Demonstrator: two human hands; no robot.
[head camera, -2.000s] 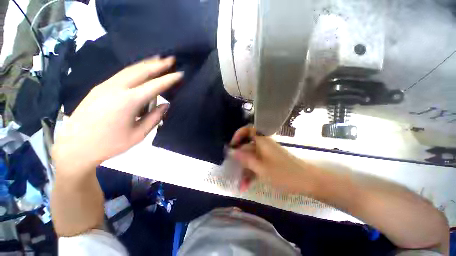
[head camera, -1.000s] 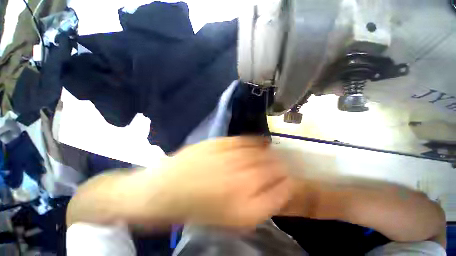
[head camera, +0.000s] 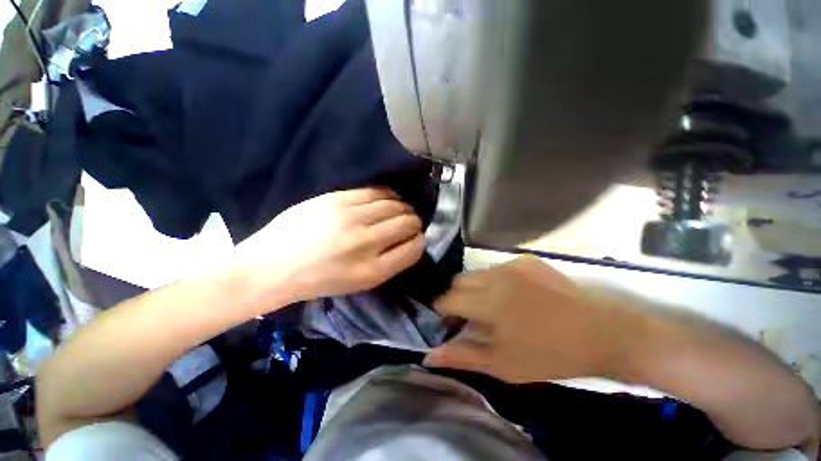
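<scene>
A large dark garment piece (head camera: 261, 117) lies left of the sewing machine head (head camera: 450, 81) and runs to the presser foot area. A pale grey strip (head camera: 444, 221) shows on the dark cloth just below the foot, and a grey part (head camera: 369, 320) hangs at the table's front edge. My left hand (head camera: 360, 239) lies on the dark cloth left of the strip, fingers curled and pressing on it. My right hand (head camera: 513, 320) pinches the cloth's near edge below the foot. The needle itself is not clear.
The tension spring with its round knob (head camera: 686, 239) is on the machine front at right. Cloth pieces and scraps (head camera: 36, 270) are piled at left. The white table (head camera: 126, 239) shows beside the garment. Dark cloth and a blue edge (head camera: 312, 419) are around the lap.
My hands, crossed and blurred a second ago, are now apart, both on the cloth near the foot. The machine head looks larger and closer. The grey part now hangs at the front edge.
</scene>
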